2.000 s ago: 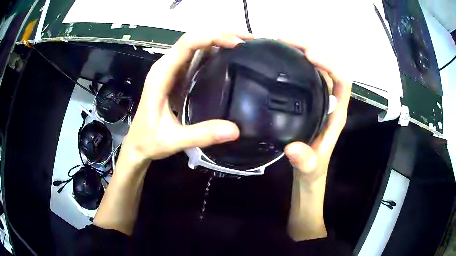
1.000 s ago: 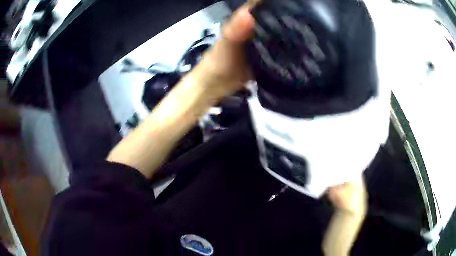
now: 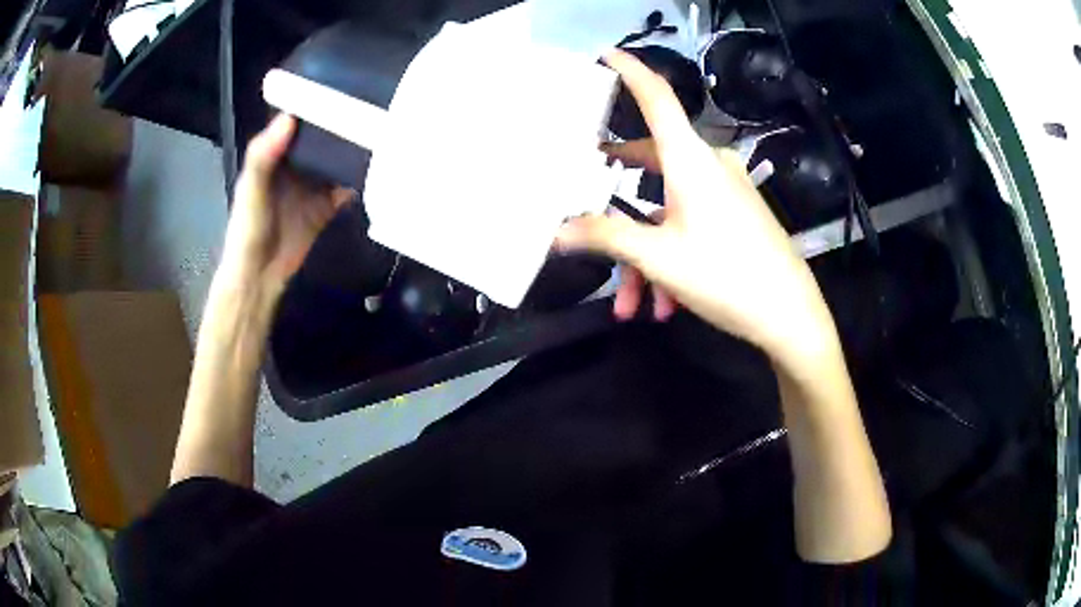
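Note:
A PTZ dome camera (image 3: 486,154) is held on its side above the tray, its white body toward me and its black ball head at the left. A white flat antenna (image 3: 326,107) lies across the head. My left hand (image 3: 279,208) grips the black head from below, its fingers partly hidden behind it. My right hand (image 3: 699,225) is at the base end, with thumb and fingers around its right edge; some dark parts show between the fingers. Whether the right fingers press on the body or on the cable is unclear.
A black-rimmed tray (image 3: 522,352) below holds several black dome cameras (image 3: 810,176). Cardboard boxes (image 3: 125,397) stand at the far left. The green-edged bench (image 3: 1008,142) runs down the right side. Dark clothing with an oval badge (image 3: 484,548) fills the bottom.
The view has swung left from the bench to the tray and boxes. The camera unit has turned onto its side, head to the left, and my right hand has moved to its base end.

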